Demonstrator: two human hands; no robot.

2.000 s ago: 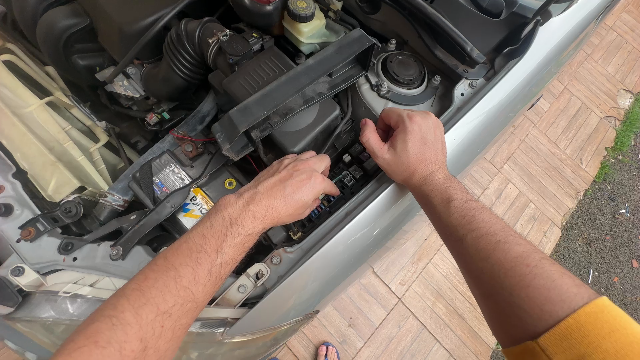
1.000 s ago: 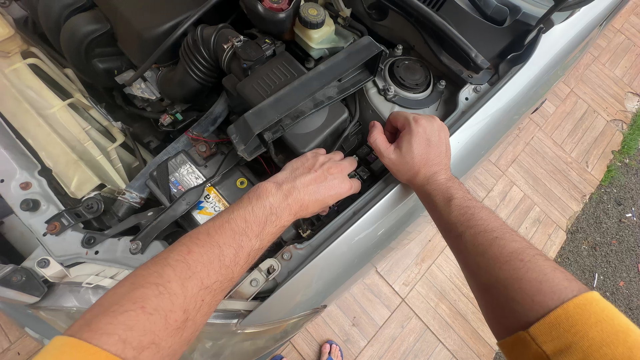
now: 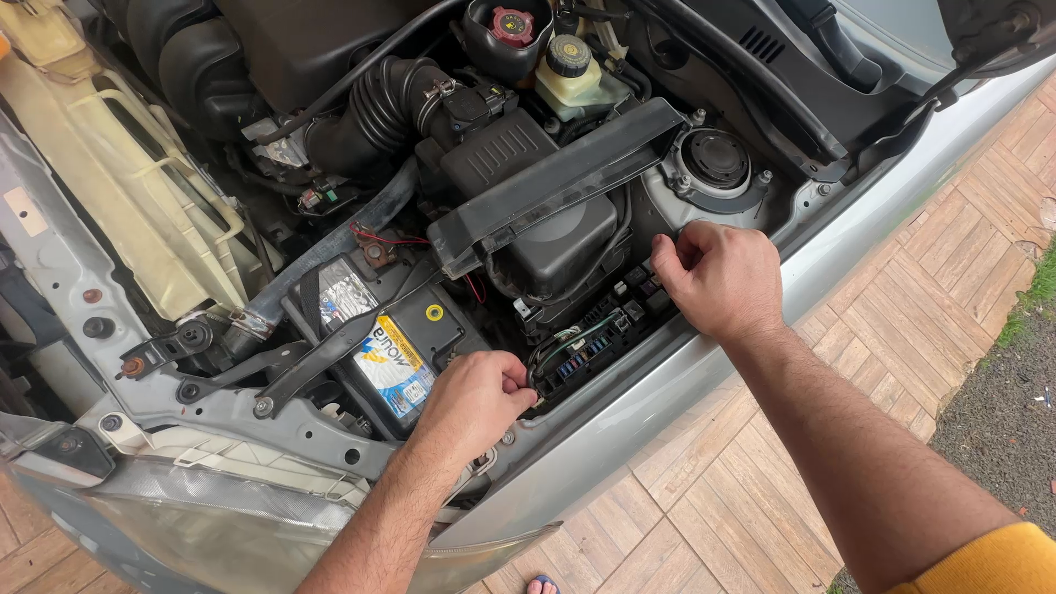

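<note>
An uncovered fuse box (image 3: 582, 359) with rows of small coloured fuses and loose wires lies between my hands, beside the silver fender. My left hand (image 3: 478, 400) is at its front end, thumb and forefinger pinched together by a dark wire; whether they grip it I cannot tell. At the rear end, my right hand (image 3: 719, 276) is curled, its fingers hidden beneath the palm, so its hold does not show. A Moura car battery (image 3: 396, 355) sits left of the fuse box. Above it, a long black plastic duct (image 3: 561, 186) lies across the air filter box (image 3: 569, 239).
A strut tower mount (image 3: 715, 161) rises behind my right hand. Farther back are a brake fluid reservoir (image 3: 573, 70) and a red-capped filler (image 3: 512, 26). The fender edge (image 3: 643, 388) borders the bay. The headlight (image 3: 223, 511) is at the front, and a red wire (image 3: 396, 239) crosses near the battery.
My left hand has moved from over the middle of the fuse box toward its front end, exposing the fuses. My right hand has stayed near the rear end.
</note>
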